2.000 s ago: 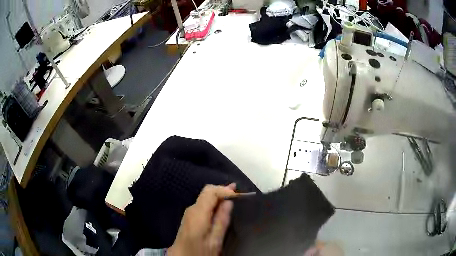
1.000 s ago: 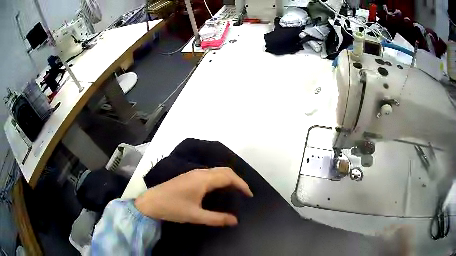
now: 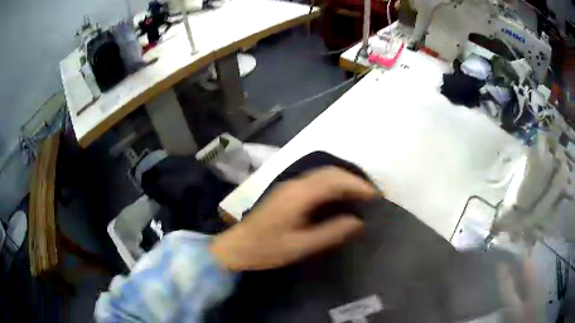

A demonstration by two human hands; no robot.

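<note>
The dark garment (image 3: pixel 403 252) lies over the table's front edge, its smoother side up. A small white label (image 3: pixel 356 309) shows on it at the bottom. My left hand (image 3: pixel 296 221), blurred, is over the garment's left part with thumb and fingers apart; it does not pinch the cloth. My right hand (image 3: pixel 520 284) is a faint blur at the garment's right end, and its grip cannot be made out. The sewing machine head (image 3: pixel 545 183) is blurred at the right. Part of the needle plate (image 3: pixel 473 230) shows beyond the garment.
A white basket (image 3: pixel 129 230) with dark garments (image 3: pixel 183 189) stands below the table at left. The white table (image 3: pixel 403 145) has a cloth pile (image 3: pixel 466 85) at its far end. A pink tray (image 3: pixel 386 55) is at the far left corner. Another bench (image 3: pixel 208 38) stands at left.
The view has swung left. The garment is spread wider, and its white label now shows. The thin stick seen earlier in my left hand is no longer visible; that hand has opened over the cloth.
</note>
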